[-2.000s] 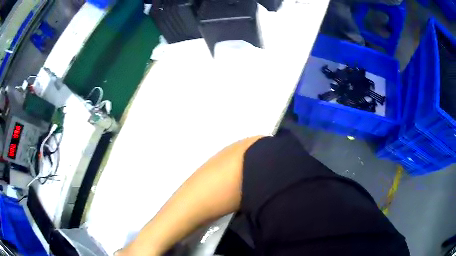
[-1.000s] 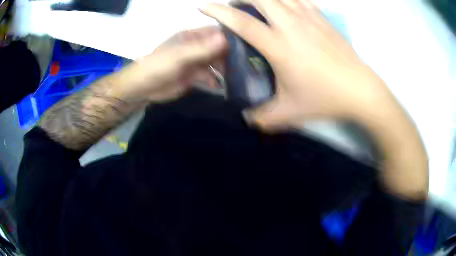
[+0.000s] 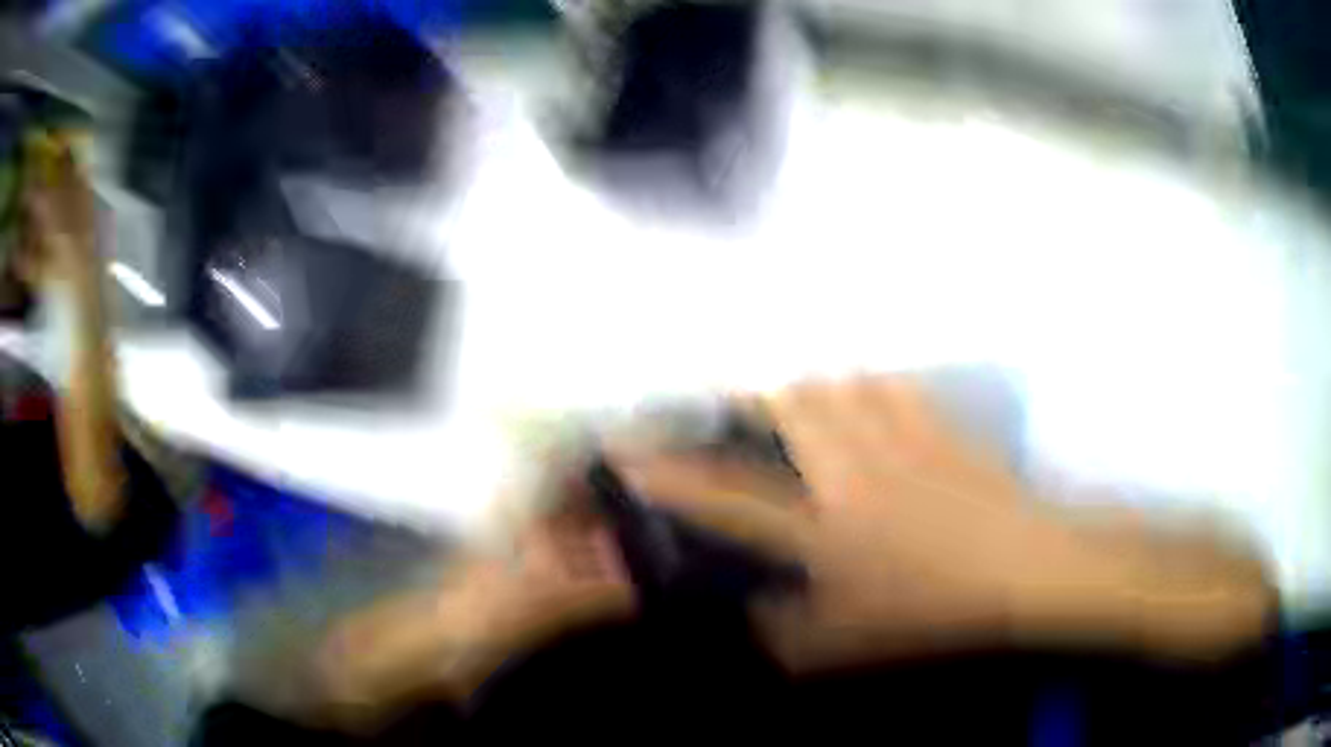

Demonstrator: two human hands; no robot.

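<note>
A dark unit housing [image 3: 686, 547] is between my two hands near the bottom centre, close to my body; the picture is strongly blurred. My left hand [image 3: 548, 569] is at its left side. My right hand [image 3: 890, 482] lies over its top and right side, with the fingers across it. My fingers and the blur hide most of the housing, and I cannot make out its ends or fittings.
Black units [image 3: 358, 314] stand in a group on the white bench [image 3: 905, 292] at the upper left. Another dark unit [image 3: 679, 80] stands at the top centre. A neighbouring person's arm [image 3: 91, 394] is at the left edge. Something blue [image 3: 263, 533] is below the bench.
The view has tilted up and now shows the bench with the black units and a neighbour's arm. My hands and the housing appear lower in the picture, still together.
</note>
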